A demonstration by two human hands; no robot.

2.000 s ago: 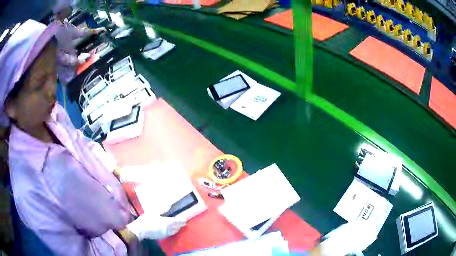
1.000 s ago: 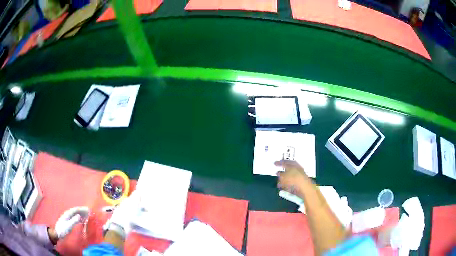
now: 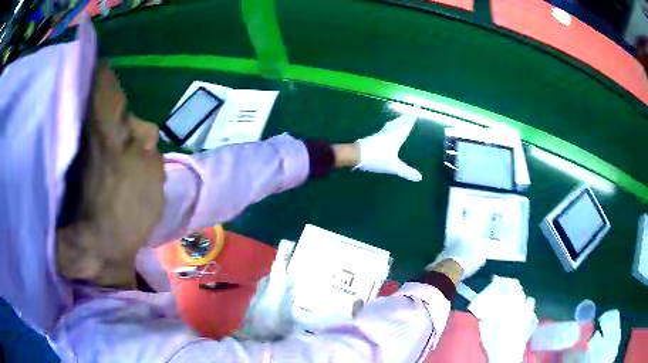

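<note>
A white box or stack of boxes point(image 3: 334, 273), with a sheet bearing a small printed logo on top, lies low in the middle. My left hand point(image 3: 273, 301), in a white glove and blurred, holds its left edge. A small skin-coloured spot on its lower right part looks like a fingertip of my right hand point(image 3: 357, 306); the rest is hidden behind another person's pink sleeve. At the right, a black-framed tablet point(image 3: 484, 164) lies on a white box, above a printed white sheet point(image 3: 508, 220).
A person in pink point(image 3: 241, 177) leans across from the left, one gloved hand over the green bench, the other on the printed sheet. Tape roll point(image 3: 219, 244), pen point(image 3: 219, 286), boxed tablet point(image 3: 581, 223), tablet with sheet point(image 3: 193, 115), cloth heap point(image 3: 504, 312) and round-lidded bottle point(image 3: 585, 310) lie around.
The view has shifted left. The person in pink has leaned in and reached across to the right. My bare right hand has left the printed sheet; a logo sheet now shows on the white box.
</note>
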